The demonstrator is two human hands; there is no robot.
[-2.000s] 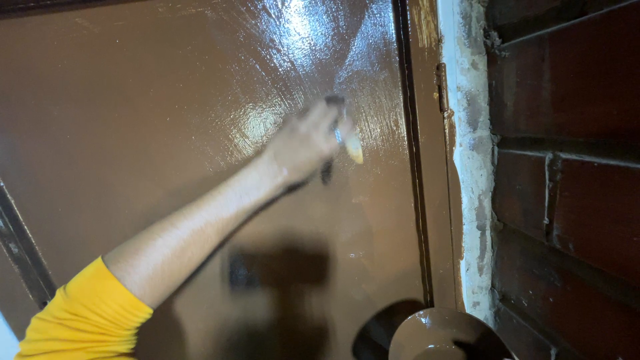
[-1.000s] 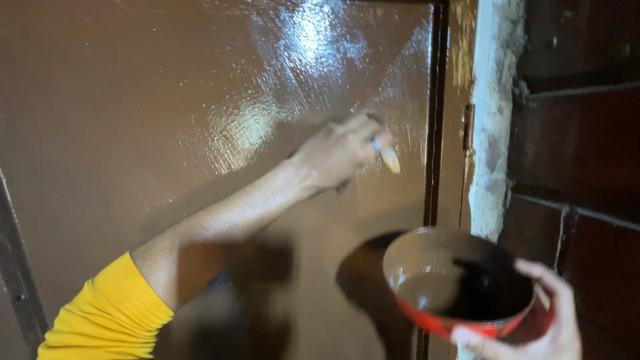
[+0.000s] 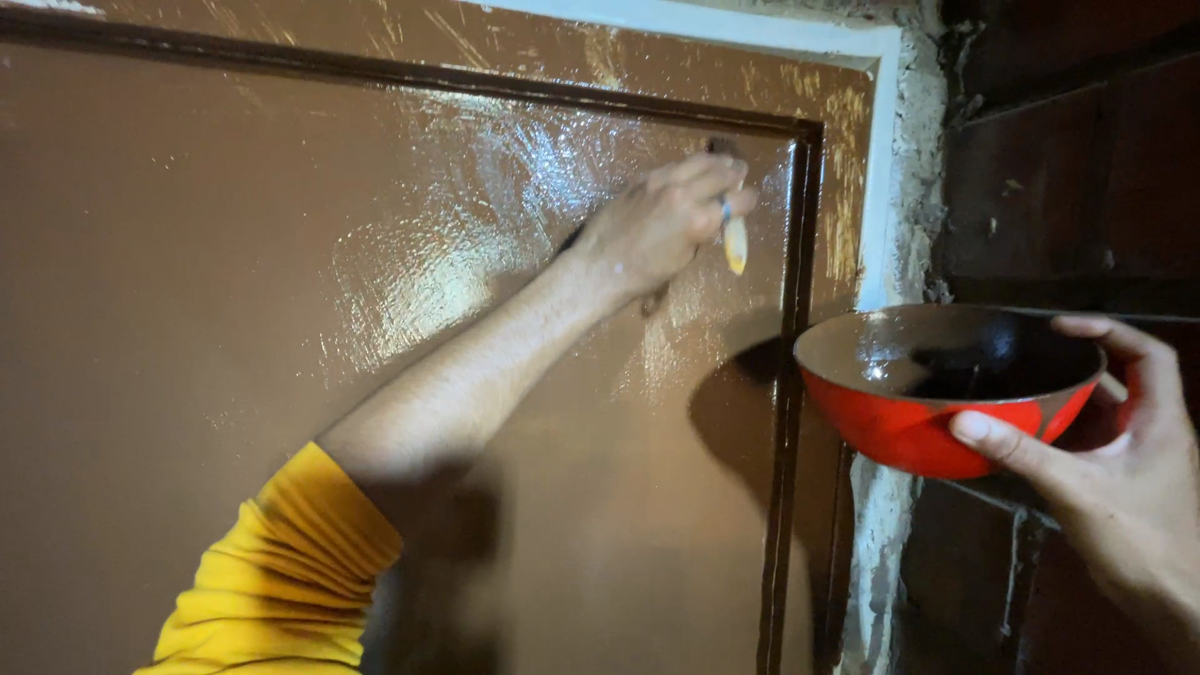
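Observation:
My left hand (image 3: 670, 220), its arm in a yellow sleeve, is closed around a paintbrush (image 3: 737, 246) near the upper right corner of a brown door panel (image 3: 581, 525). The brush's pale, yellow-tipped handle sticks out below the fingers; dark bristles show partly above them, at the panel. From the right, my right hand (image 3: 1111, 450) grips a red bowl (image 3: 900, 427), thumb on the near side and fingers at the far rim. Brown paint coats the inside of the bowl, which is partly in shadow. Wet-looking, glossy streaks surround my left hand on the panel.
A dark grooved molding (image 3: 802, 244) edges the panel. Outside it, the brown wood (image 3: 844, 187) has patchy pale streaks. A whitish strip (image 3: 881, 169) and rough mortar (image 3: 919, 159) border a dark brick wall (image 3: 1078, 206) on the right.
My left hand has moved up toward the panel's corner with the brush. The bowl, only partly visible at the bottom edge two seconds ago, is now in full view. The view has shifted upward.

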